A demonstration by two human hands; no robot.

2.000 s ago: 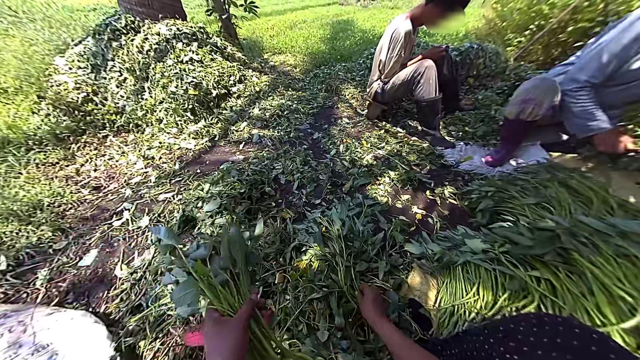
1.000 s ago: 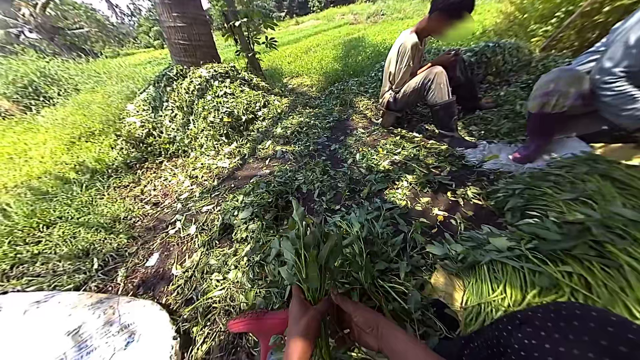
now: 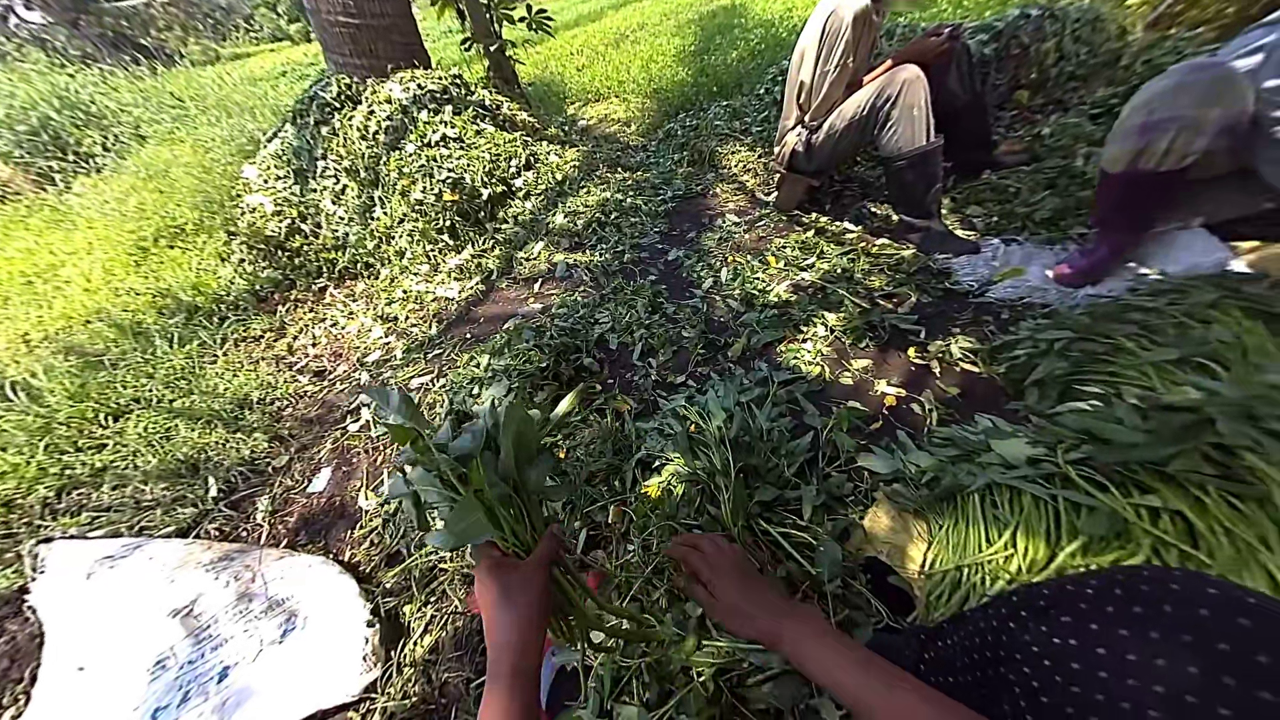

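Note:
My left hand (image 3: 517, 585) is closed around a bunch of leafy green stems (image 3: 500, 480), with the leaves pointing up and away and the cut or lower stems trailing to the right below the fist. To the right of it, my right hand (image 3: 725, 580) reaches over loose greens (image 3: 740, 460) on the ground, its fingers bent at the near edge of them; whether it holds a stem cannot be told. Beside my right knee lies a large heap of long green stems (image 3: 1080, 530), laid side by side. Part of a red thing shows behind my left hand.
A white printed sack (image 3: 190, 630) lies at the lower left. Two people sit ahead on the right, one in dark rubber boots (image 3: 915, 190), near a white plastic sheet (image 3: 1030, 272). A leaf pile (image 3: 400, 170) rests against a tree trunk (image 3: 368, 35). Cut greens cover the ground between.
My hands were together at the bunch one second ago; now they are apart, the left with the bunch farther left, the right over the loose greens.

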